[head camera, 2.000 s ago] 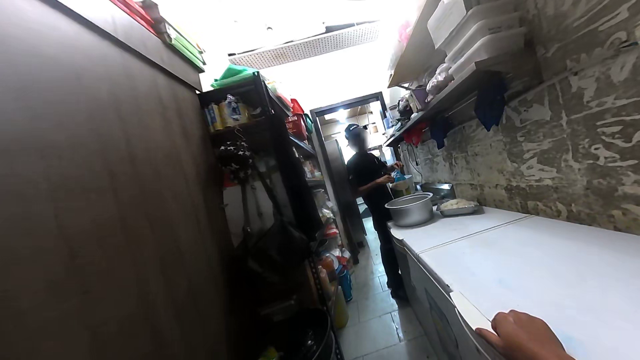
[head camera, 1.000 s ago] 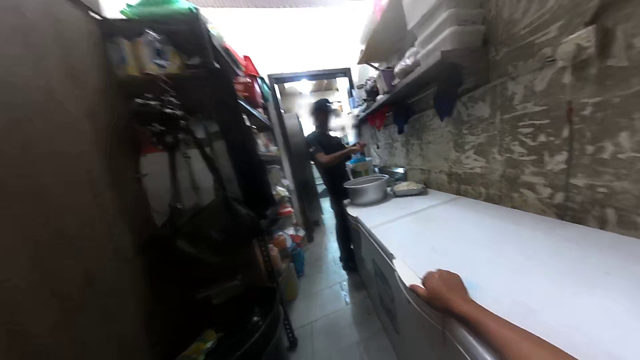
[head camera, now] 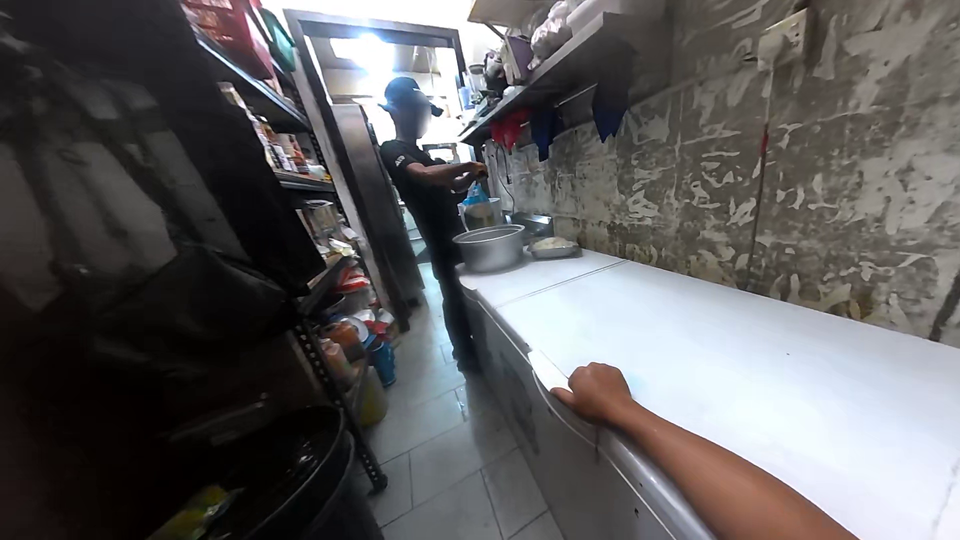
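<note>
My right hand (head camera: 598, 394) reaches in from the lower right and lies on the front edge of a white chest freezer's lid (head camera: 720, 360). Its fingers are curled around the edge and its thumb points left, beside a white lid handle (head camera: 547, 370). The underside of the grip is hidden. My left hand is out of view. At the freezer's far end stand a large aluminium pot (head camera: 490, 250) and, to its right, a metal tray (head camera: 553, 252) with pale food heaped in it. A clear jug (head camera: 481, 214) with a blue bag in it is behind the pot.
A person in black (head camera: 427, 187) stands in the aisle beside the pot, both hands above the jug. Loaded shelving (head camera: 300, 180) and a black bin (head camera: 300, 457) line the left. A tiled floor (head camera: 465, 465) runs between. A wall shelf (head camera: 547, 75) overhangs the freezer's far part.
The view has moved forward along the aisle and turned. My right hand stays at the lid's front edge. The other person's arms are raised and stretched out more than in the earliest frame.
</note>
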